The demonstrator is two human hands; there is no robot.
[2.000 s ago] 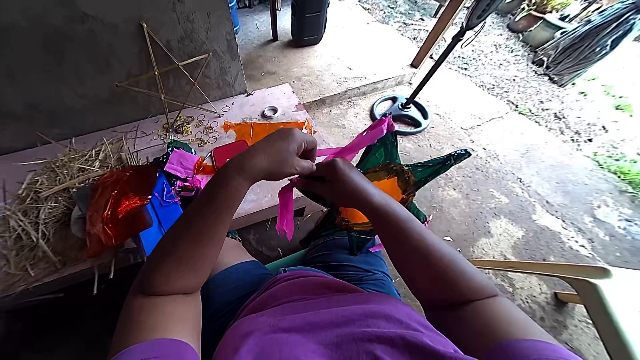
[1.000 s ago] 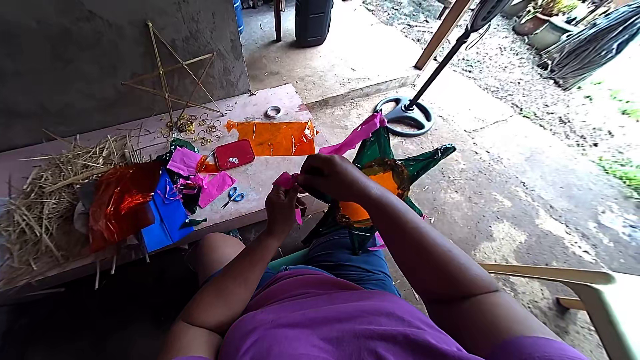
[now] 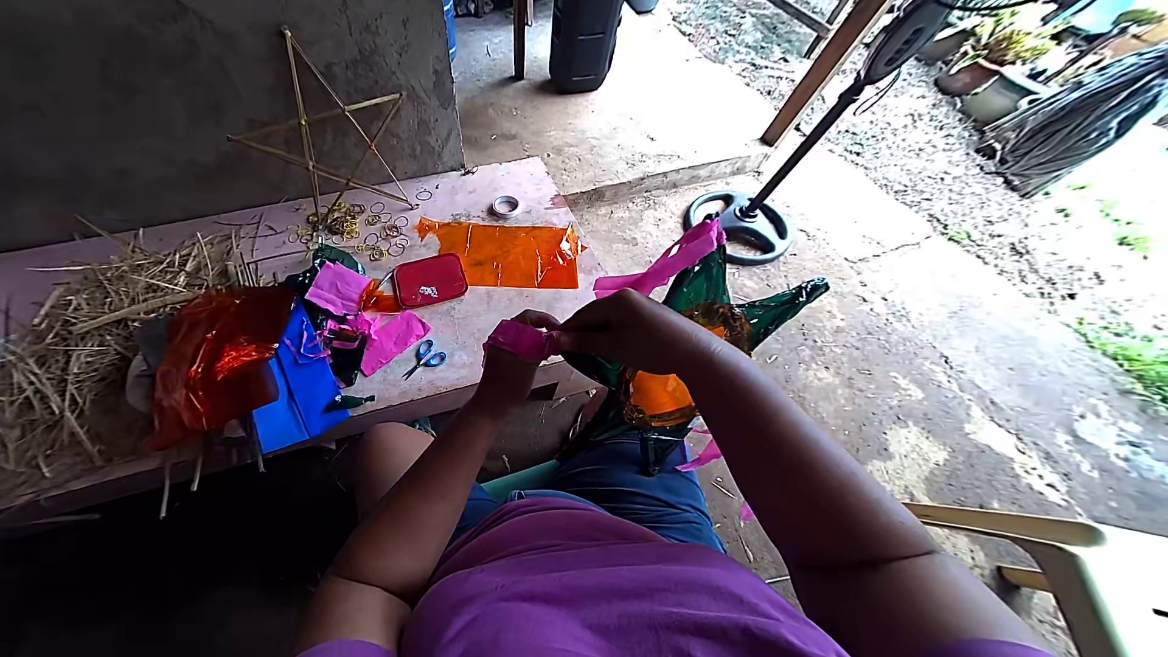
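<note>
A strip of pink paper (image 3: 522, 340) lies over my left hand (image 3: 513, 358), whose fingers are closed on it. Touching it from the right, my right hand (image 3: 630, 333) pinches the strip's end near one point of a star lantern. The lantern, covered in green and orange cellophane (image 3: 659, 394), rests at my lap with its points spread. A pink paper tassel (image 3: 671, 260) hangs from its upper point. Blue-handled scissors (image 3: 425, 359) lie on the bench left of my hands. My right hand hides part of the lantern.
The pink bench (image 3: 538, 182) holds orange cellophane (image 3: 511, 255), a red case (image 3: 431, 280), tape (image 3: 505, 206), rubber bands (image 3: 351, 228), blue sheets (image 3: 301, 392), red cellophane (image 3: 219, 365) and straw (image 3: 82, 356). A bamboo star frame (image 3: 310, 119) leans at the wall. A fan stand (image 3: 739, 226) and plastic chair (image 3: 1058, 547) are right.
My left hand was raised over the bench two seconds ago, with pink paper hanging below; it has come down beside my right hand. The scissors and red case have come into full view.
</note>
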